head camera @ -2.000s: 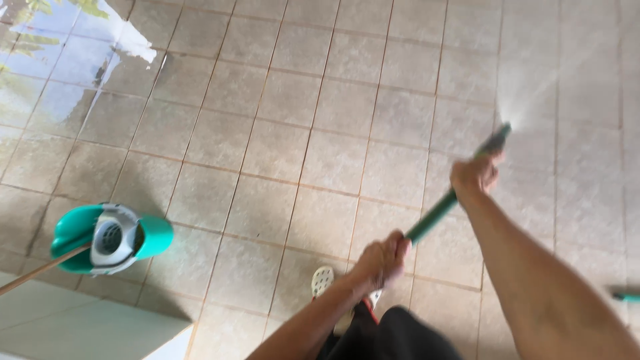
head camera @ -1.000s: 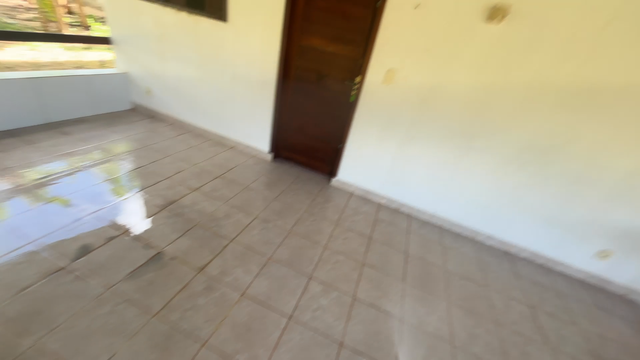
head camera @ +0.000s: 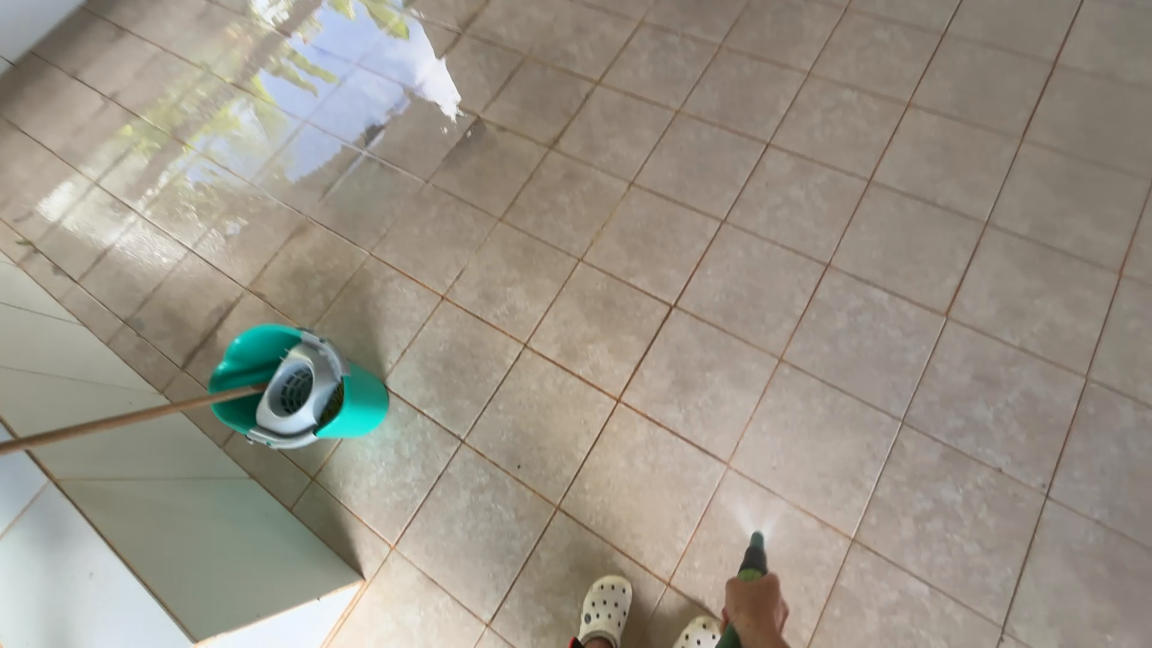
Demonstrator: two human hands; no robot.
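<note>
My right hand (head camera: 756,607) is at the bottom edge, right of centre, closed around a green garden hose just behind its dark nozzle (head camera: 754,556). A small white spray of water leaves the nozzle tip, which points up the view over the tiles. My left hand is out of view. Just left of the hose, my feet are in white perforated clogs (head camera: 607,605). The tiled floor (head camera: 702,351) spreads in front of me.
At the left stands a teal mop bucket (head camera: 364,405) with a grey wringer; a wooden handle (head camera: 135,418) leans into it. Beside it is a low tiled wall (head camera: 198,549). Water (head camera: 351,81) lies on the floor at the upper left, reflecting sky and leaves.
Two seconds ago both hands held the hose, farther up and to the right; now only my right hand shows, low in the view. The view swung up to the door and wall, then back down.
</note>
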